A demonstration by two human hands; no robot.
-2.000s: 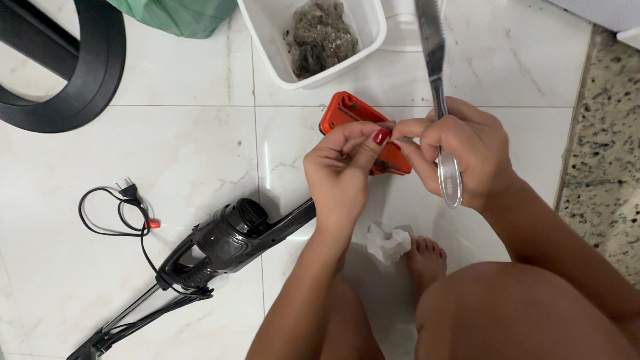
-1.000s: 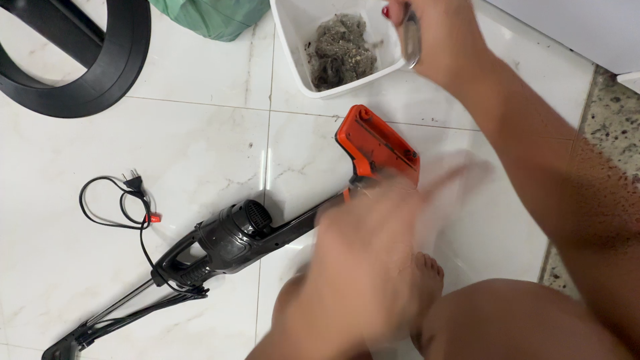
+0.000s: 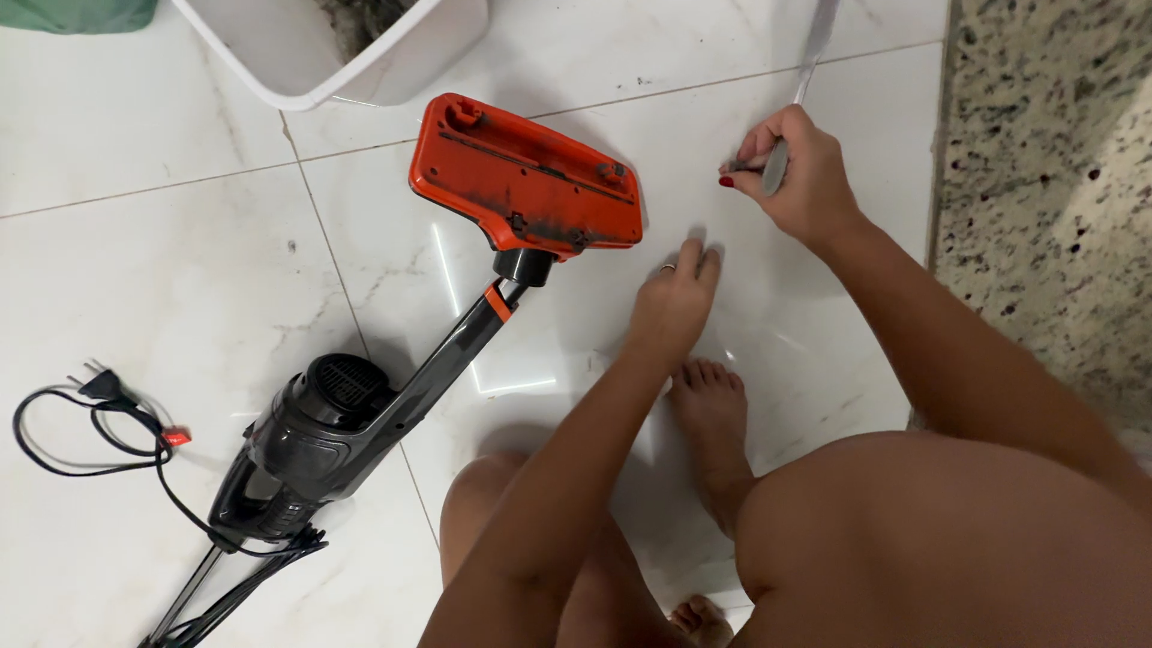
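My right hand [image 3: 796,175] is closed around a metal table knife [image 3: 776,167], its blade pointing away from me. A small grey bit, perhaps lint, shows between the thumb and fingers. Low over the floor, my left hand [image 3: 677,301] has its fingers stretched and slightly apart, its fingertips at or near the tiles; nothing shows in it. To its left lies the vacuum's orange floor head [image 3: 540,184], dusty underside up. The head joins the tube of a black stick vacuum cleaner [image 3: 310,441].
A white plastic container [image 3: 441,54] with grey dust and lint stands at the upper left. A green bag [image 3: 76,13] is in the corner. The vacuum's power cord [image 3: 67,468] lies coiled at left. Speckled stone [image 3: 1044,207] borders the right side. My bare foot [image 3: 711,418] rests below my left hand.
My right hand, with the knife, has moved from the white container to the right of the orange head. My left hand, blurred before, is now low by the floor. The view has shifted.
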